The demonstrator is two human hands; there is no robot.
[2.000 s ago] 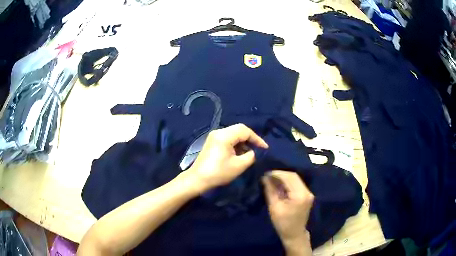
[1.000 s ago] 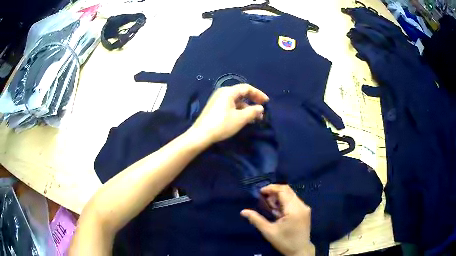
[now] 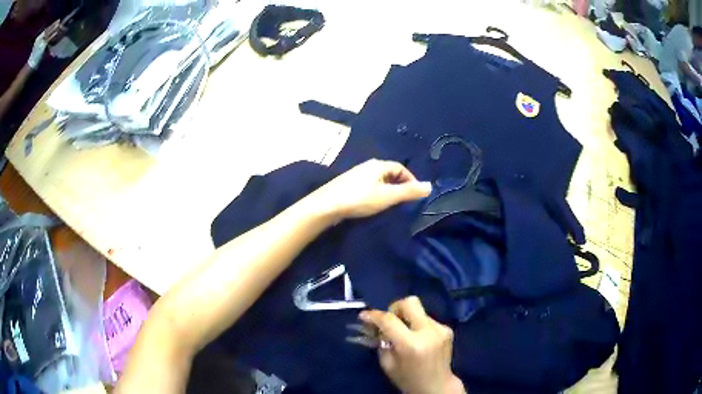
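A navy pinafore dress [image 3: 462,100] with a crest badge [image 3: 527,105] lies on the table, a black hanger in its neck. Another navy garment [image 3: 308,346] lies over its skirt, with a black hanger [image 3: 462,202] in its opening and shiny blue lining [image 3: 462,258] showing. My left hand [image 3: 382,187] pinches the cloth edge left of this hanger. My right hand [image 3: 416,345] is below the opening, holding small, blurred grey blades that look like thread snips [image 3: 362,334]. A white triangular outline [image 3: 327,292] lies on the cloth; I cannot tell what it is.
Bagged garments [image 3: 142,73] lie at the upper left, beside a black coil [image 3: 285,31]. More navy garments [image 3: 654,200] run down the right side. Dark bags [image 3: 35,300] and a pink packet [image 3: 125,323] are at lower left. A person's hand [image 3: 52,32] shows at the upper left.
The view has shifted, so the table contents sit further right. The upper garment's opening is spread wider, showing its hanger and lining. My right hand has moved off the opening's lower edge, and blades now show.
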